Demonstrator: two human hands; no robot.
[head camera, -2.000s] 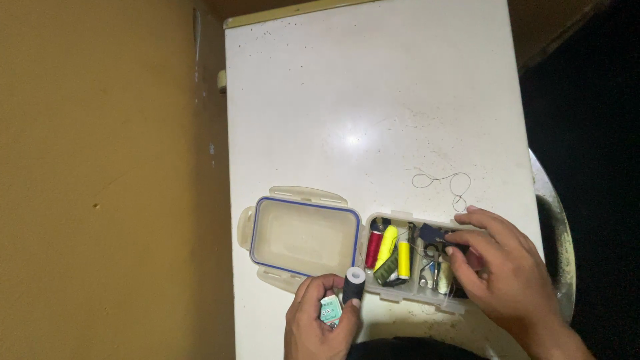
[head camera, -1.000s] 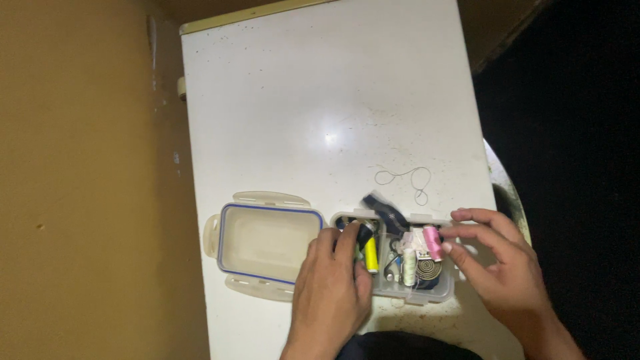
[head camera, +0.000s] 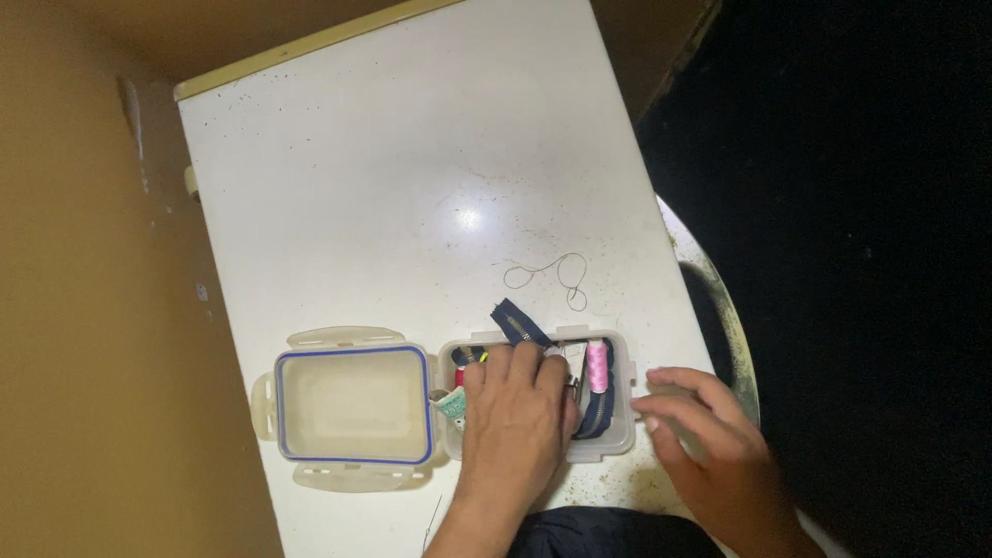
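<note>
A clear plastic box (head camera: 620, 446) holds sewing things. My left hand (head camera: 515, 411) reaches down into its middle and covers much of the contents; its fingertips are hidden, so a grip cannot be told. A dark blue zipper (head camera: 515, 322) sticks out over the box's far edge, beyond my left fingers. The pink thread spool (head camera: 597, 366) stands out at the right end, by more dark zipper tape (head camera: 598, 418). A green-and-white printed packet (head camera: 451, 404) leans at the left end near a bit of red thread (head camera: 459, 377). Just right of the box, my right hand (head camera: 701, 434) is empty, fingers apart.
An upturned lid (head camera: 353, 407) with a blue seal and side flaps lies left of the box. Beyond the box is a loose loop of dark thread (head camera: 572, 279). A needle-like thin item (head camera: 432, 523) lies near the front. A brown wall borders the white table's left side.
My left hand has moved right, from the box's left part to its middle. The pink spool, beside my right fingers a second ago, now stands apart from them at the box's right end.
</note>
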